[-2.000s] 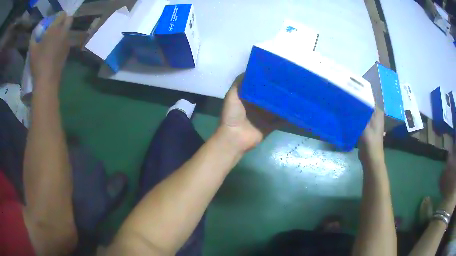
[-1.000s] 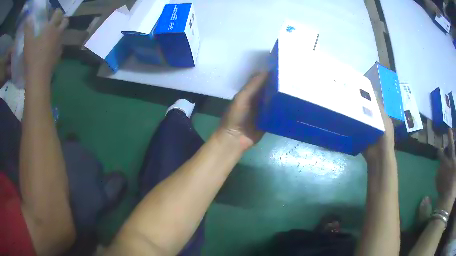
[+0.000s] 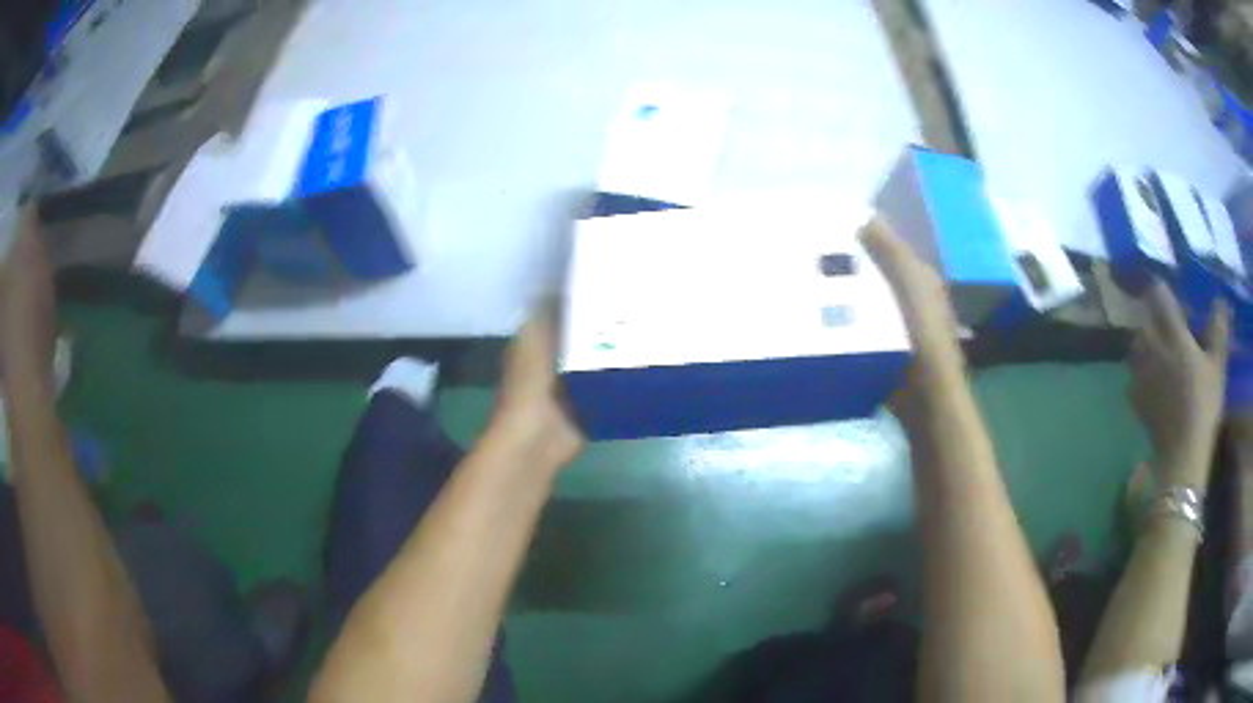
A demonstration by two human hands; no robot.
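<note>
The blue and white carton [image 3: 728, 302] is held level between my two hands, above the near edge of the white board. Its white face is up, with two small dark printed blocks near the right end, and a dark blue side faces me. My left hand [image 3: 539, 385] grips its left end, and my right hand [image 3: 923, 323] grips its right end. Fingers under the carton are hidden. Behind it a small white-topped carton [image 3: 667, 144] stands on the board, partly covered by the held one. The picture is blurred.
An open carton [image 3: 268, 247] with spread flaps sits beside a blue lettered carton [image 3: 360, 192] at left. A light-blue-topped carton [image 3: 962, 220] and a small white-faced carton [image 3: 1037, 257] are at right. Another person's hand [image 3: 1179, 371] touches cartons at far right; another arm is at left.
The held carton has turned from its blue side to its white face and is now level. The view has shifted, so the board's cartons appear further left. The person at right now touches the cartons.
</note>
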